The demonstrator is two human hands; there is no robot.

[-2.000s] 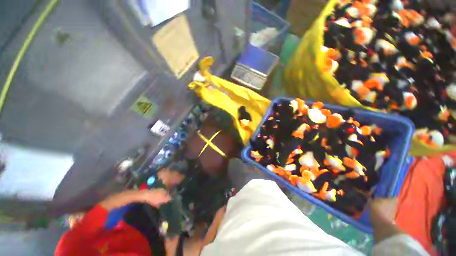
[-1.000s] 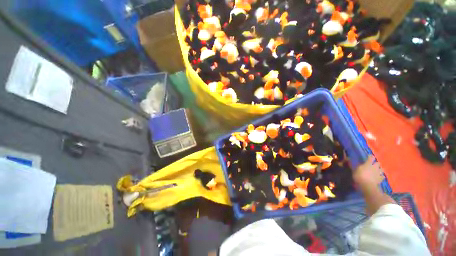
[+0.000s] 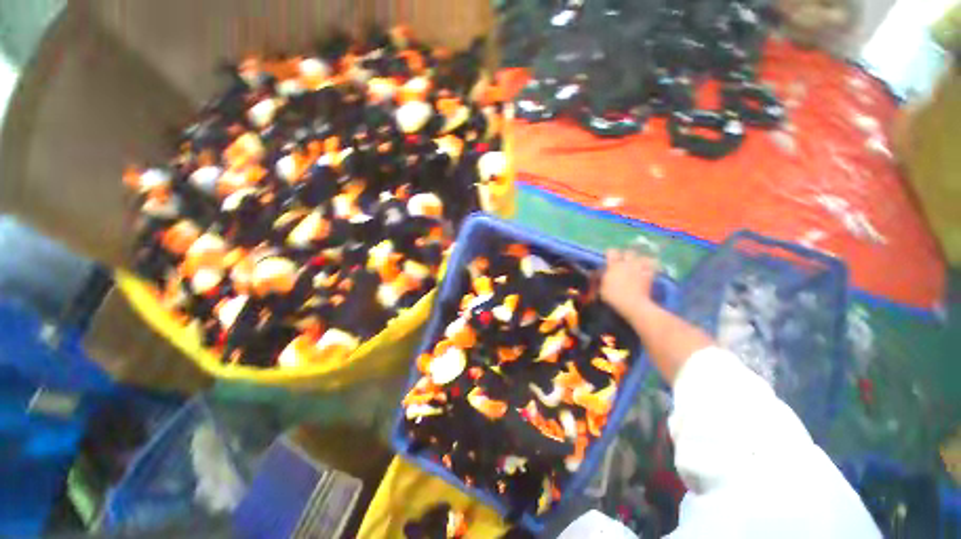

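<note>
A blue plastic tote (image 3: 437, 316) heaped with small black, white and orange penguin skins (image 3: 527, 368) is in the middle of the view. My right hand (image 3: 629, 280) reaches in from the lower right in a white sleeve and grips the tote's far right rim. Its fingertips are blurred. My left hand is out of the picture. A yellow cloth (image 3: 392, 514) shows below the tote at the bottom edge, with one penguin piece (image 3: 455, 523) on it.
A large yellow sack (image 3: 237, 371) full of penguins stands left of the tote. A blue-topped scale (image 3: 276, 490) and a blue basket (image 3: 158, 463) are lower left. A slatted crate (image 3: 775, 326) is right. Dark wreaths (image 3: 706, 132) lie on an orange sheet (image 3: 843, 211).
The view has swung right, so the grey panel is out of the picture and the wreaths, orange sheet and crate show more. My right hand remains on the tote's rim.
</note>
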